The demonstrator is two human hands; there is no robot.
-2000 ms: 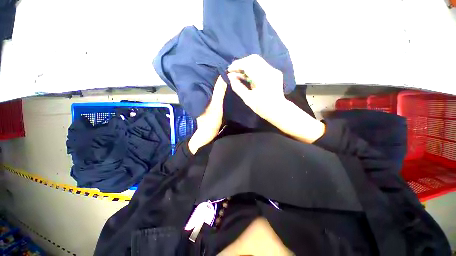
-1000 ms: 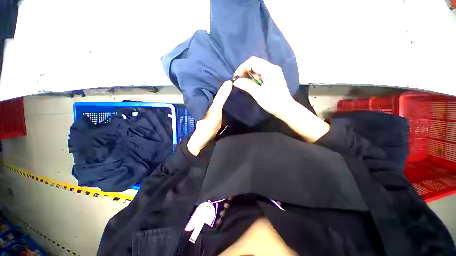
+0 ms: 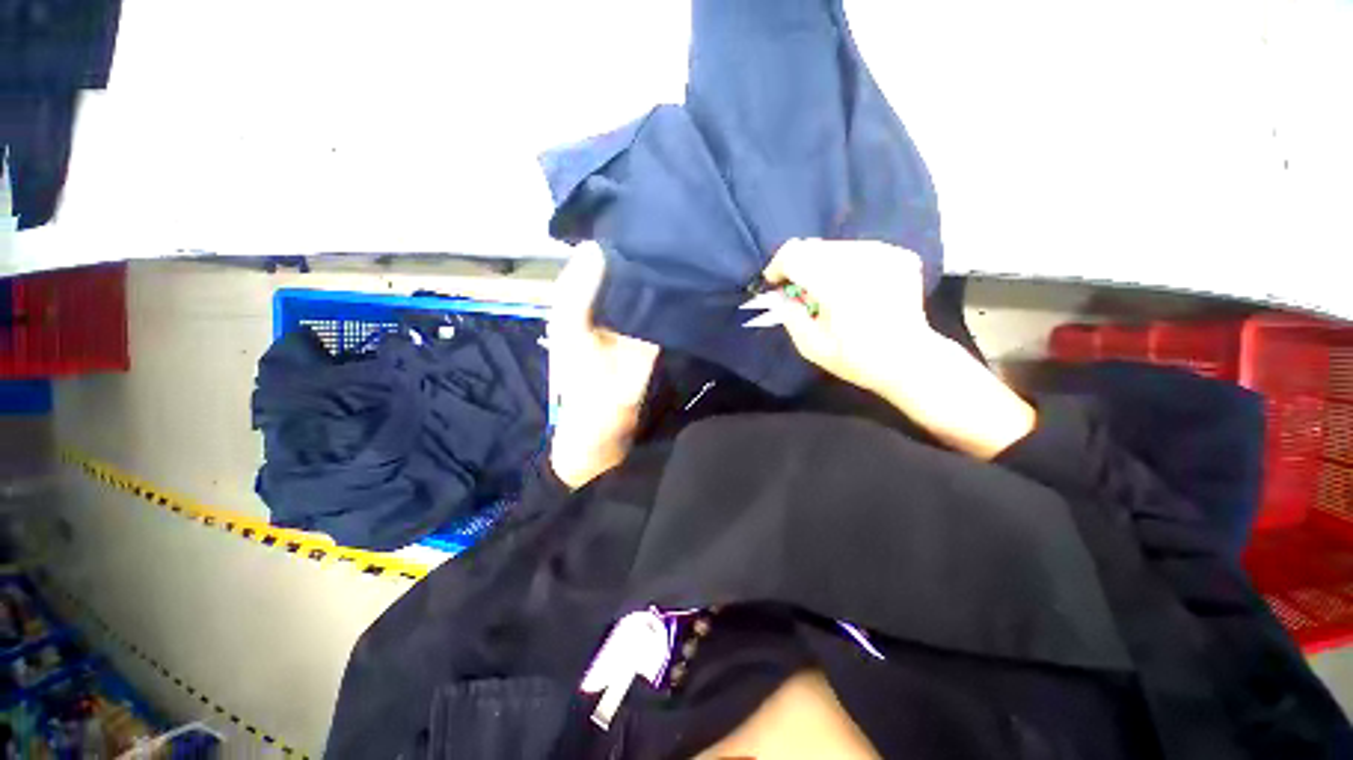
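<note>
The navy trousers (image 3: 801, 134) lie over the white table's near edge and hang towards my lap, with a folded part spread out to the left. My left hand (image 3: 597, 364) holds the cloth at its lower left edge. My right hand (image 3: 861, 312) is closed around the thread snips (image 3: 763, 306), whose short silver points show at the left of the fist, with green at the grip. The snips' points are against the cloth. The fingertips of my left hand are partly hidden by the cloth.
A blue plastic basket (image 3: 304, 308) full of dark garments (image 3: 393, 431) stands at the lower left. Red plastic baskets (image 3: 1298, 446) stand at the right and another (image 3: 74, 319) at the far left. Dark garments (image 3: 60, 74) lie at the table's left end (image 3: 371, 134). Yellow-black tape (image 3: 238, 524) crosses the floor.
The view has shifted left, so everything sits further right. My left hand has moved away from my right hand, and the cloth between them is spread wider. The snips' silver points now show.
</note>
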